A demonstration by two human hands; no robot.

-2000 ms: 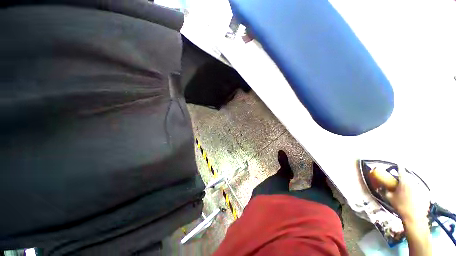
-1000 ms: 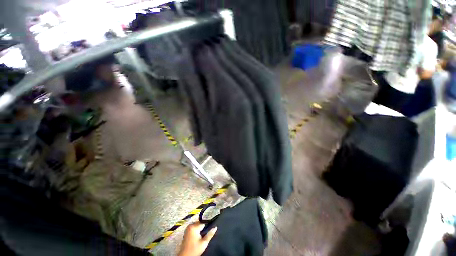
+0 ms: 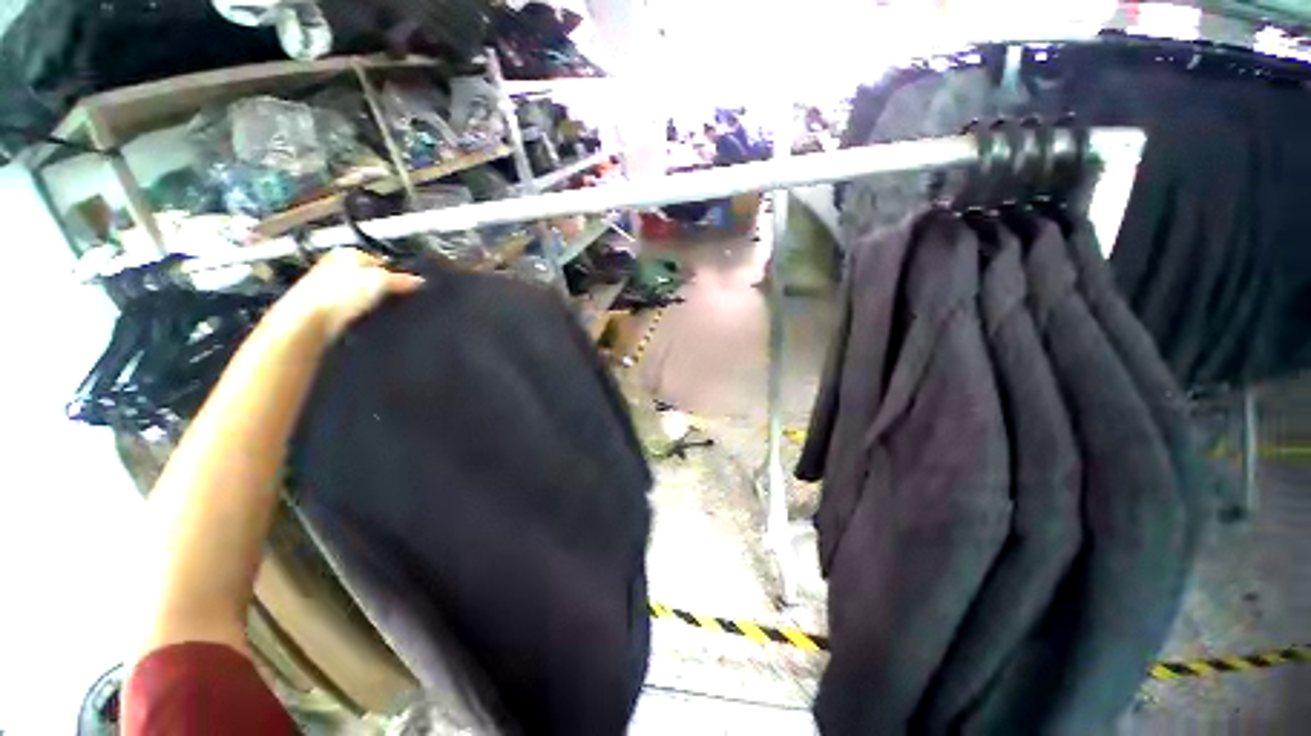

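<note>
A dark jacket [image 3: 482, 475] hangs at the left centre, below a metal rail [image 3: 618, 194]. My left hand [image 3: 360, 281] reaches up from the lower left and is closed at the top of the jacket, around its hanger. The hanger's black hook [image 3: 371, 237] is at the rail just above my fingers. Whether its full weight is on the rail, I cannot tell. My right hand is out of the picture.
Several dark grey jackets [image 3: 935, 475] hang at the rail's right end. Empty black hangers [image 3: 173, 338] hang at its left end. Shelves [image 3: 360, 144] with bagged items stand behind. More dark garments [image 3: 1222, 216] hang at the far right. Yellow-black tape [image 3: 733, 627] crosses the floor.
The view has turned from the pressing table to the rail. My left hand, low with a hanger and dark garment one second ago, is now raised to the rail. The iron is out of view.
</note>
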